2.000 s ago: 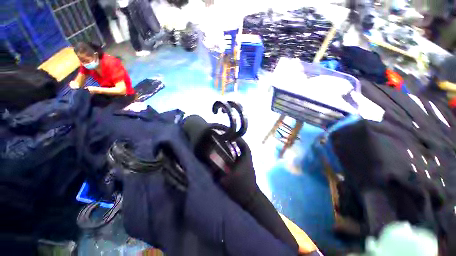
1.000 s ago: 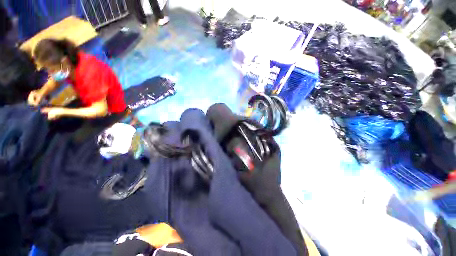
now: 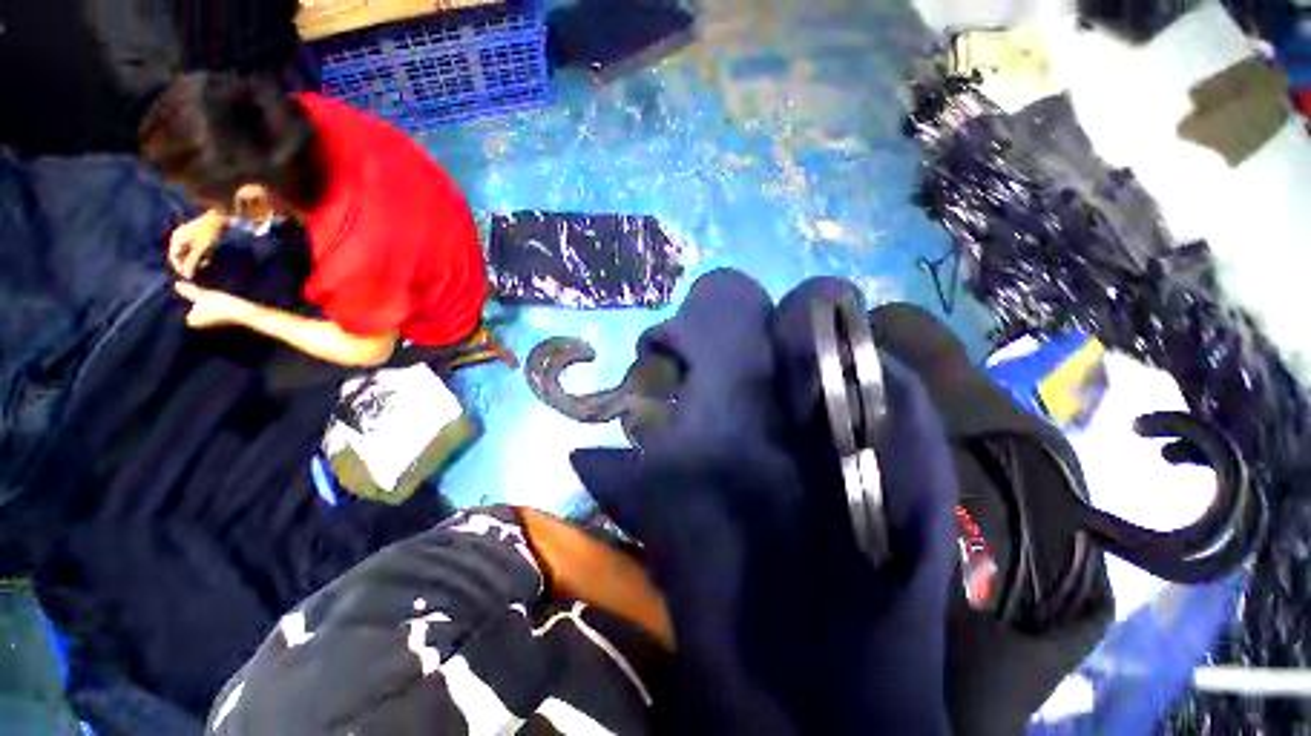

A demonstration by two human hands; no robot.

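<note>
Navy coats (image 3: 791, 475) and a black coat (image 3: 1006, 532) on black plastic hangers are bunched upright close in front of me. One curved hook (image 3: 568, 385) points left, another (image 3: 1215, 503) points right, and pale glinting hooks (image 3: 851, 388) stand between them. A red label shows inside the black coat. At the lower left, black cloth with white marks (image 3: 431, 633) lies beside a brown, skin-like strip (image 3: 590, 568), which may be my left forearm; it passes behind the coats. Neither of my hands is visible; the coats may hide them.
A person in red (image 3: 388, 216) sits at the left, hands at dark garments (image 3: 158, 489). A blue crate (image 3: 431, 65) is behind. A shiny wrapped black bundle (image 3: 582, 259) lies on the blue floor (image 3: 776, 158). Shiny bagged coats (image 3: 1093, 245) are heaped at the right.
The view has tilted down and moved closer to the seated person and floor bundle. The held coats have shifted right in view, and their hooks have spread apart. More patterned cloth shows.
</note>
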